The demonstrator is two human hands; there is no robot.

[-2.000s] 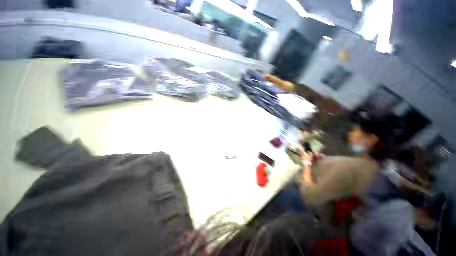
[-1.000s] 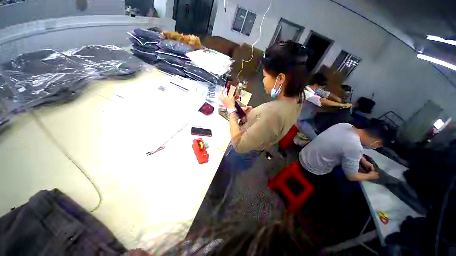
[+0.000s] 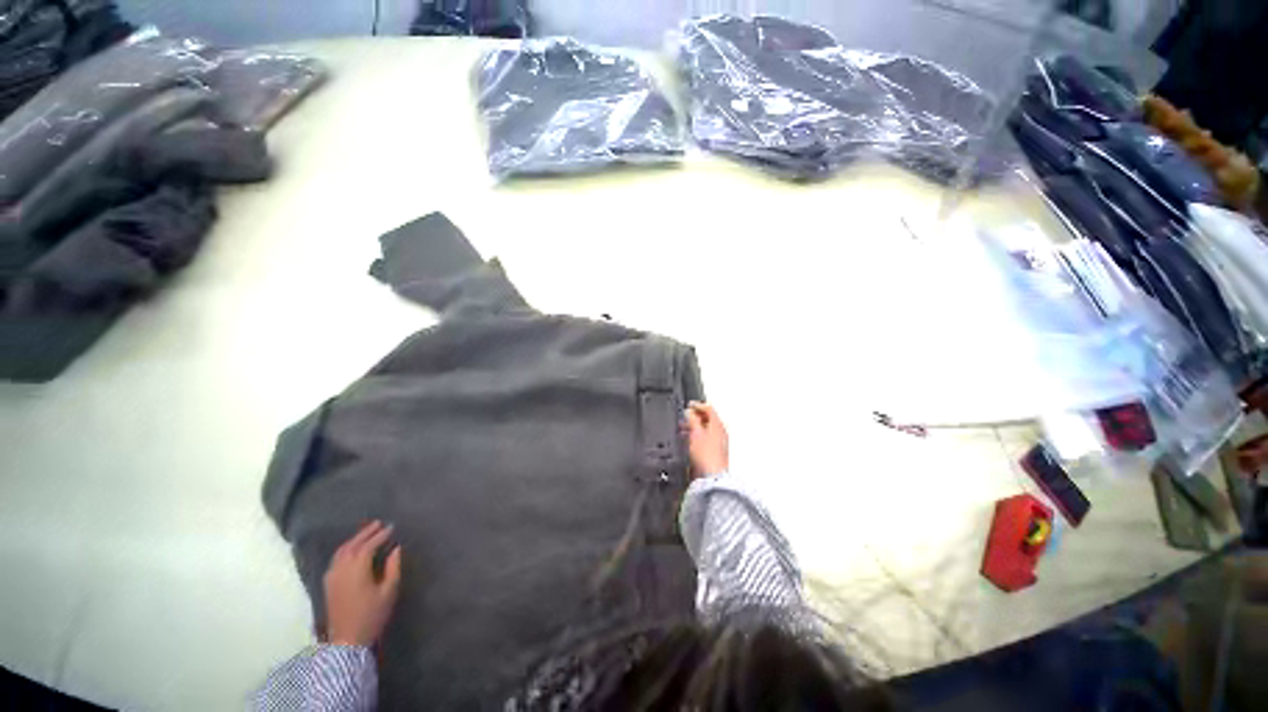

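Note:
A dark grey jacket (image 3: 487,445) lies on the cream-white table (image 3: 821,292) in front of me, one sleeve (image 3: 438,264) reaching up and away. Its waist belt (image 3: 659,424) runs along the right side. My left hand (image 3: 362,581) rests on the jacket's lower left, fingers a little apart, holding nothing that I can see. My right hand (image 3: 706,440) is at the jacket's right edge beside the belt, fingers curled over the hem. Dark hair hides the jacket's bottom right part.
Bagged garments (image 3: 577,111) lie along the far edge. A loose dark grey heap (image 3: 104,257) is at left. A red item (image 3: 1017,541), a phone (image 3: 1055,484), thin snips or a pen (image 3: 898,424) and clear polybags (image 3: 1099,313) are at right, near a dark garment stack (image 3: 1140,209).
The view has swung back from the room and other workers to the table. Both my hands now show on the jacket; a second ago only a blurred bit of a hand showed at the bottom edge.

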